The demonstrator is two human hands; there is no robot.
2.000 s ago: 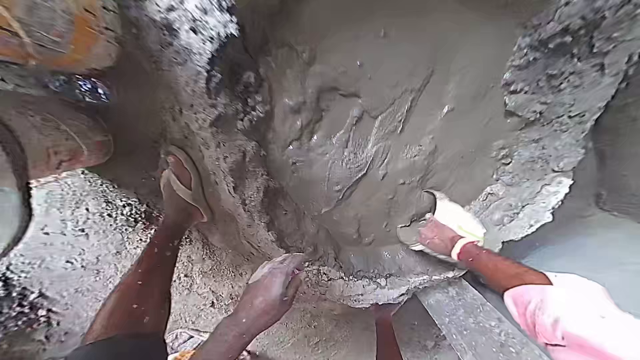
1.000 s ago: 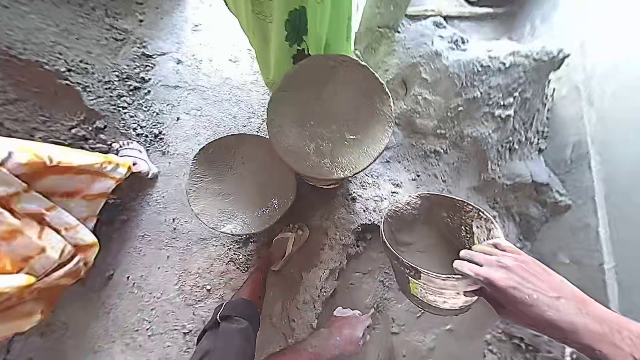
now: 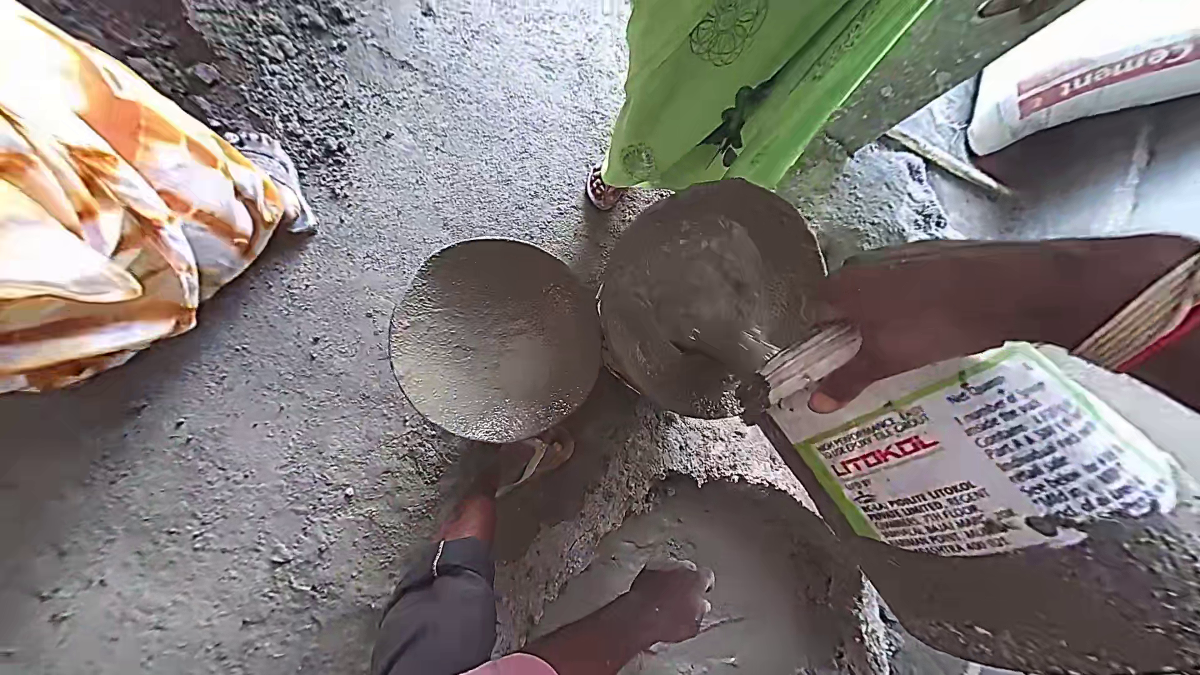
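Note:
My right hand (image 3: 853, 328) grips the rim of a tilted plastic bucket (image 3: 975, 450) with a printed label, its mouth toward the left. Grey wet mortar lies at that mouth, over a round pan (image 3: 647, 253) that holds more mortar. Just left of it, a second round pan (image 3: 497, 337) is full of smooth grey mortar. My left hand (image 3: 670, 600), fingers curled, is low over wet mortar (image 3: 769, 572) inside a rough ridge; nothing shows in it. The bucket's inside is mostly hidden.
A person in a green garment (image 3: 731, 94) stands behind the pans; another in an orange and white garment (image 3: 122, 206) is at left. A sandalled foot (image 3: 539, 459) is beside the left pan. A printed cement bag (image 3: 1078, 80) lies at upper right.
The bucket, upright in my right hand one second ago, is now tilted at the right-hand pan. That pan's full, smooth surface is now disturbed, with part of its inner wall showing.

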